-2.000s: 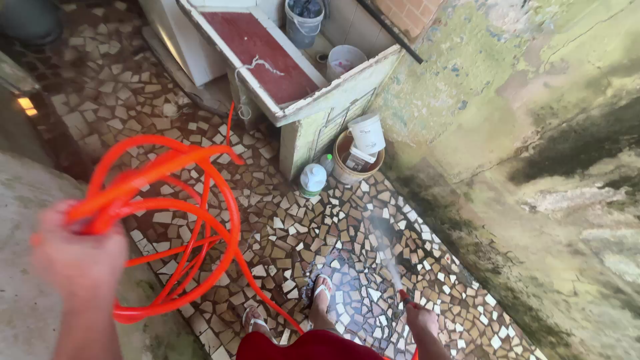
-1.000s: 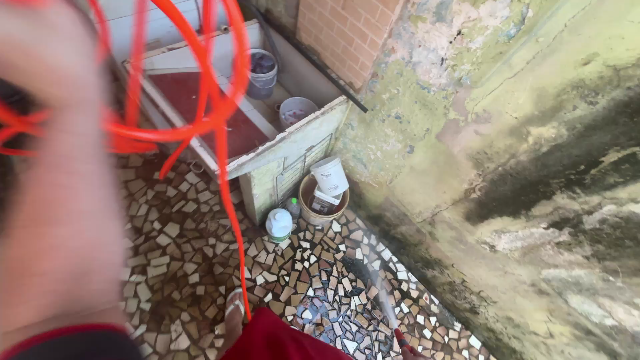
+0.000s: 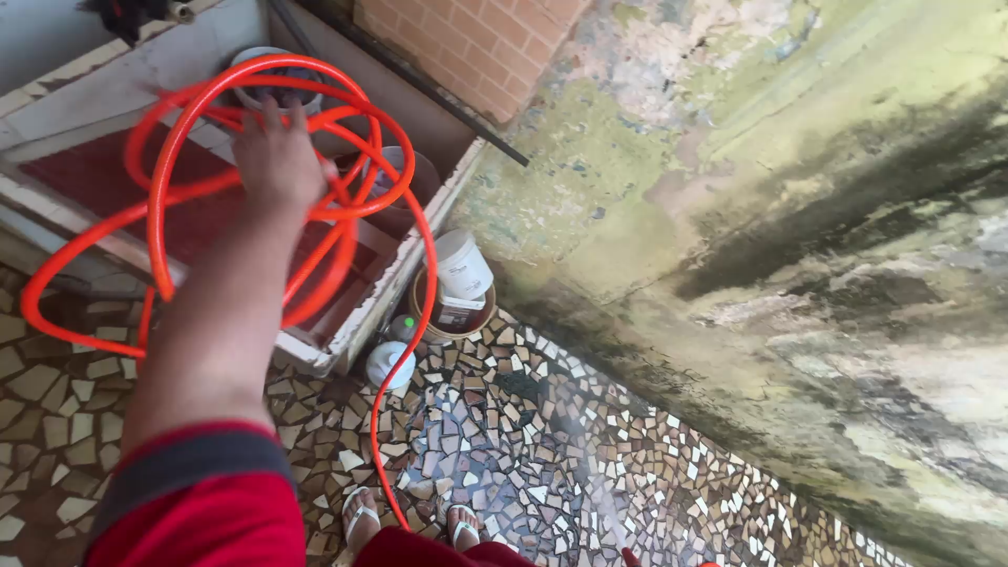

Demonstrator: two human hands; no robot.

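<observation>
My left hand [image 3: 279, 153] reaches over the tiled laundry sink, its fingers partly spread among loose coils of an orange hose [image 3: 161, 213]. Blur and overlap hide whether the fingers grip a loop. From the coils one length of hose runs down past the sink's corner to my feet. At the bottom edge, the reddish tip of a nozzle [image 3: 630, 557] shows, with a spray of water [image 3: 605, 504] leaving it toward the wet mosaic floor [image 3: 543, 465]. My right hand is out of view below the frame.
The sink's chipped rim [image 3: 405, 256] has buckets [image 3: 276, 98] behind it. Beside it stand a brown tub [image 3: 453, 335] holding a white container [image 3: 465, 268], and a white jug [image 3: 390, 364]. A mouldy wall [image 3: 787, 276] runs along the right. My sandalled foot [image 3: 463, 524] stands on broken tiles.
My left hand has carried the hose coils from the left side to over the sink. My right hand has dropped out of view. The view has shifted toward the wall.
</observation>
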